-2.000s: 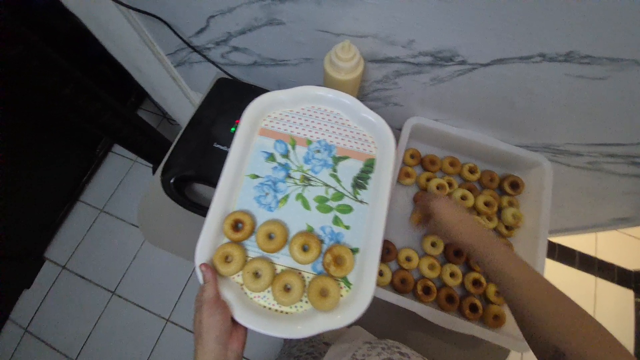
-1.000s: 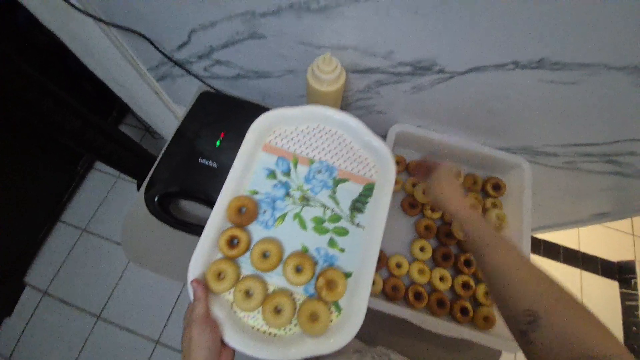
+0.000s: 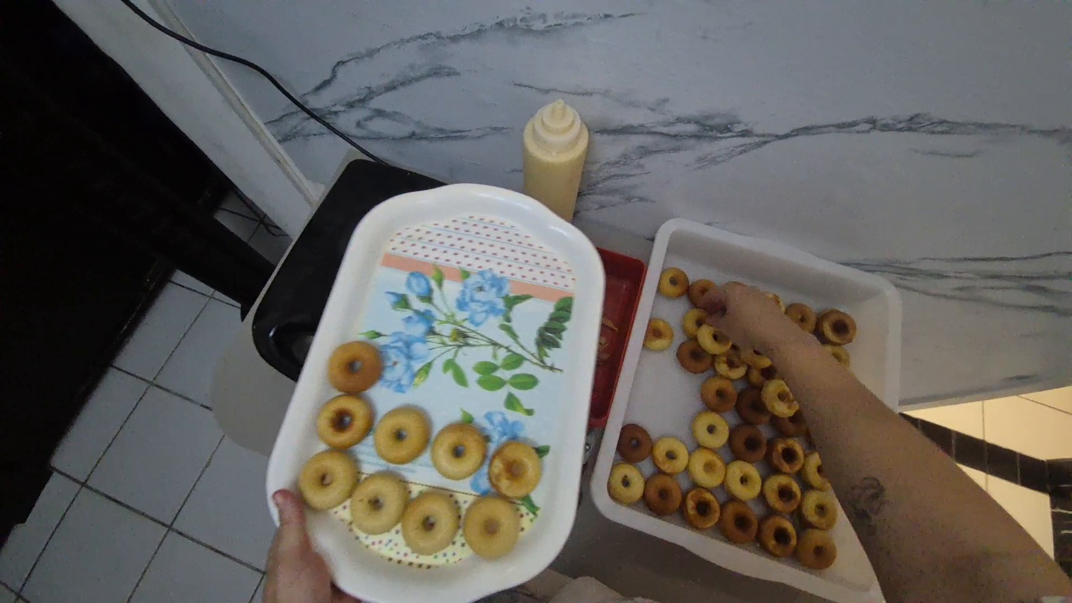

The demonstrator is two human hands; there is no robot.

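My left hand (image 3: 300, 557) grips the lower left rim of a white oval tray (image 3: 586, 335) with a blue flower print. Several mini doughnuts (image 3: 401, 435) lie in rows on its lower half, one more (image 3: 353, 367) above them at the left. At the right, my right hand (image 3: 741, 314) reaches into a white rectangular plastic bin (image 3: 888, 352), its fingers at a browned mini doughnut near the top; whether they grip it I cannot tell. Many pale and browned mini doughnuts (image 3: 707, 467) lie about the bin, some hidden under my forearm.
A squeeze bottle of pale yellow contents (image 3: 555, 159) stands behind the tray, by the marbled wall. A black appliance (image 3: 306, 276) with a cord (image 3: 251, 67) is partly behind the tray at the left. A red container (image 3: 618, 335) shows between tray and bin.
Compared with the oldest frame, one more mini doughnut lies at the left of the oval tray, above the rows. My right hand has moved toward the upper part of the bin.
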